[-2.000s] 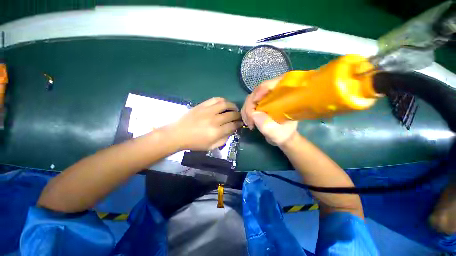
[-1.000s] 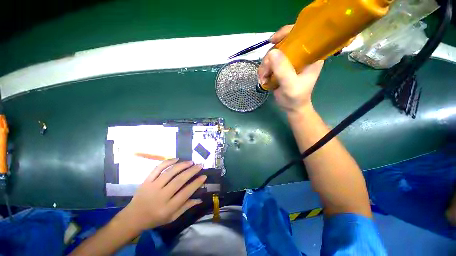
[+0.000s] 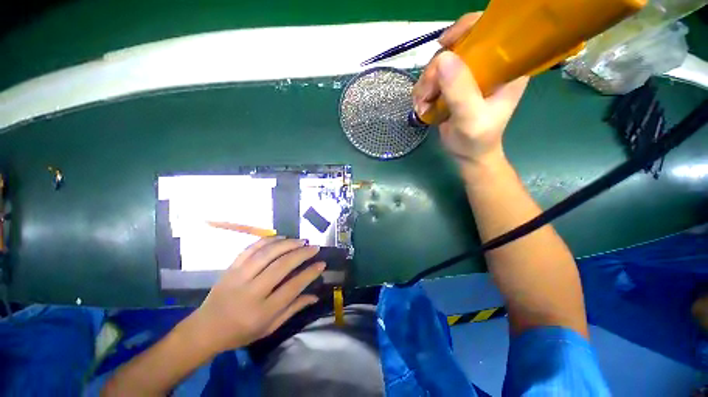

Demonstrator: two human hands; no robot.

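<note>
An open tablet (image 3: 225, 209) lies on the dark green bench, white inside with black patches. A narrow strip of board (image 3: 344, 205) runs along its right end. A gold flex cable (image 3: 338, 305) sticks out below its near edge. My left hand (image 3: 264, 291) rests, fingers spread, on the tablet's near edge. My right hand (image 3: 470, 105) holds the orange electric screwdriver (image 3: 536, 46), its black tip at the right part of the round screw tray (image 3: 380, 113). The contact point and any screw are too small to tell.
Dark tweezers (image 3: 404, 48) lie on the white strip (image 3: 194, 56). A small gold-black part (image 3: 55, 177) is at the left. A clear plastic bag (image 3: 636, 58) and black strip parts (image 3: 640, 124) are at the right. A black cord (image 3: 567, 200) crosses over my right forearm.
My right hand and the screwdriver have moved from the tablet's right end to the screw tray. My left hand has moved from the board end to the near edge, flat.
</note>
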